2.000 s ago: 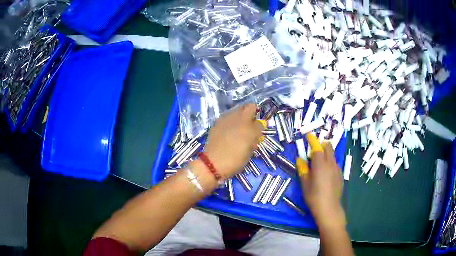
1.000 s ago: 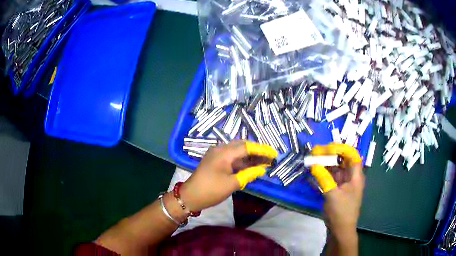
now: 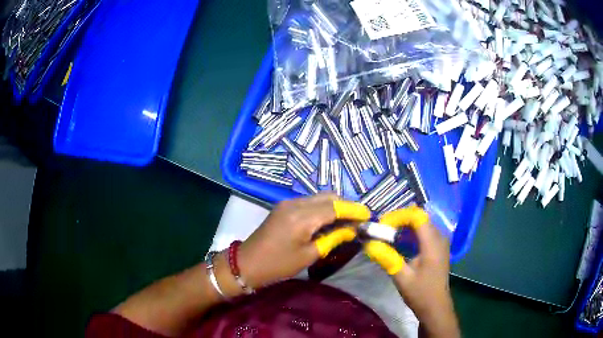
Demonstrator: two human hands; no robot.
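Note:
My left hand (image 3: 287, 228), with yellow finger cots, holds a dark, shiny piece (image 3: 342, 228), seemingly a metal tube, mostly hidden by the fingers. My right hand (image 3: 423, 261), also with yellow cots, pinches a short white inner piece (image 3: 380, 231) between thumb and finger. The two pieces meet end to end between my hands, over the near edge of the blue tray (image 3: 477, 221); blur hides whether one is inside the other. Silver metal tubes (image 3: 344, 150) lie in the tray in loose groups, several side by side.
A clear bag of tubes (image 3: 317, 56) with a white label (image 3: 393, 16) covers the tray's far part. A large heap of white pieces (image 3: 522, 99) spreads at right. A blue left tray (image 3: 119, 86) and side trays of slim metal parts (image 3: 33, 39) are at left.
My left hand has left the tubes in the tray with a piece. My right hand has picked up a white piece. Both hands have come nearer my body and together. The view has shifted.

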